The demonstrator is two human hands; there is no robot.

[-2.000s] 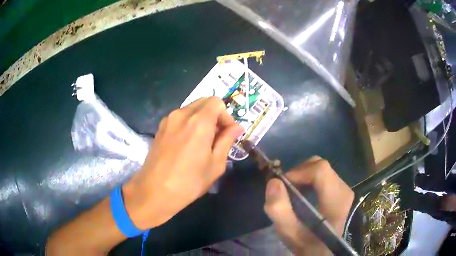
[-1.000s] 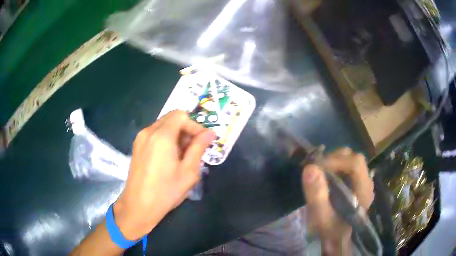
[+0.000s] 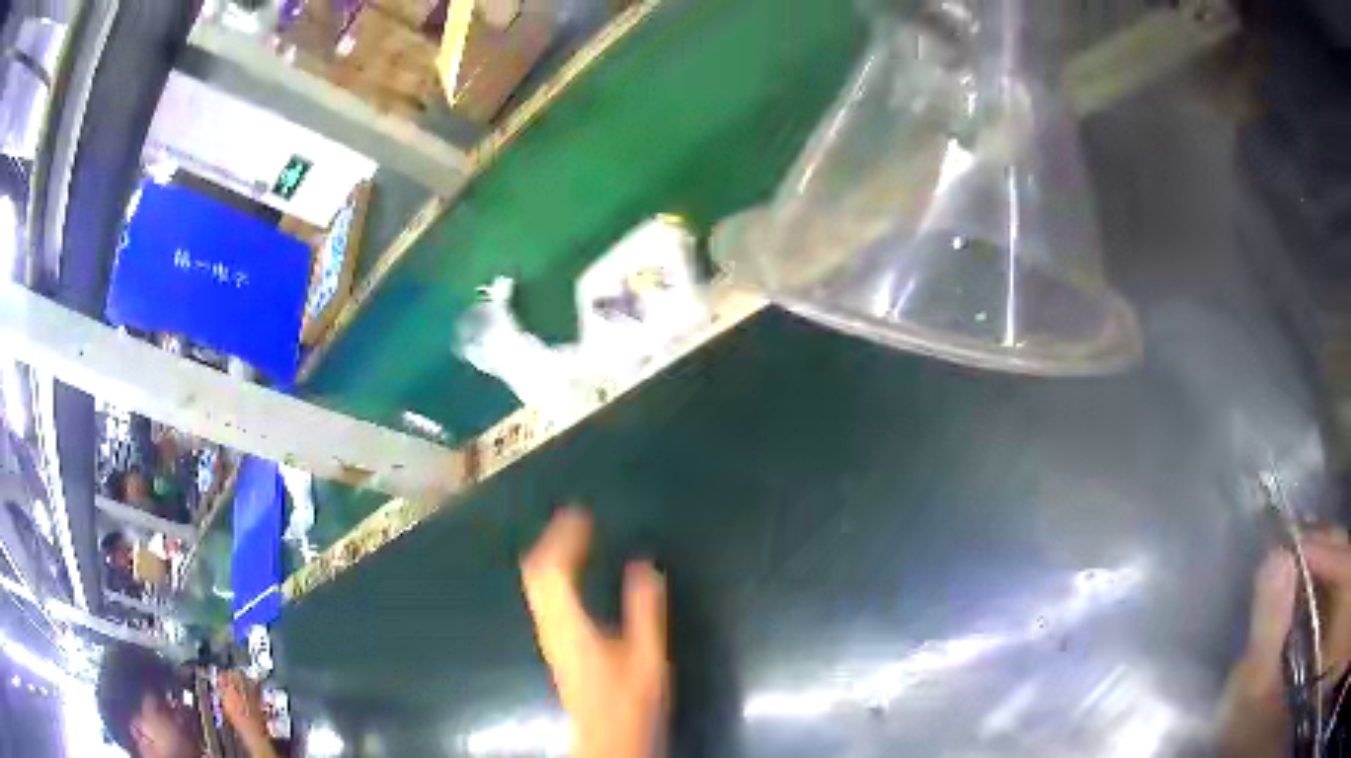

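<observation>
The white housing [image 3: 645,289] is on the green conveyor, against its worn pale rail, tilted and blurred. A bit of gold colour shows at its top edge. The white bundle in clear plastic [image 3: 511,344] lies to its left, with the plug end up. My left hand [image 3: 605,644] is over the dark green bench, below the rail, empty, with thumb and finger apart. My right hand [image 3: 1271,629] is at the right edge, partly cut off, closed around the soldering iron [image 3: 1307,637], whose tip I cannot make out.
The clear fume hood [image 3: 963,222] hangs at the upper middle, right of the housing. The worn rail [image 3: 504,441] runs diagonally between bench and conveyor. A pale bar [image 3: 222,407] crosses at left. Beyond are a blue box [image 3: 208,274], cartons and, lower left, a person [image 3: 141,703].
The view has swung up and left. The housing and bagged bundle have moved from the bench to the conveyor. My left hand has let go and opened. My right hand is farther right.
</observation>
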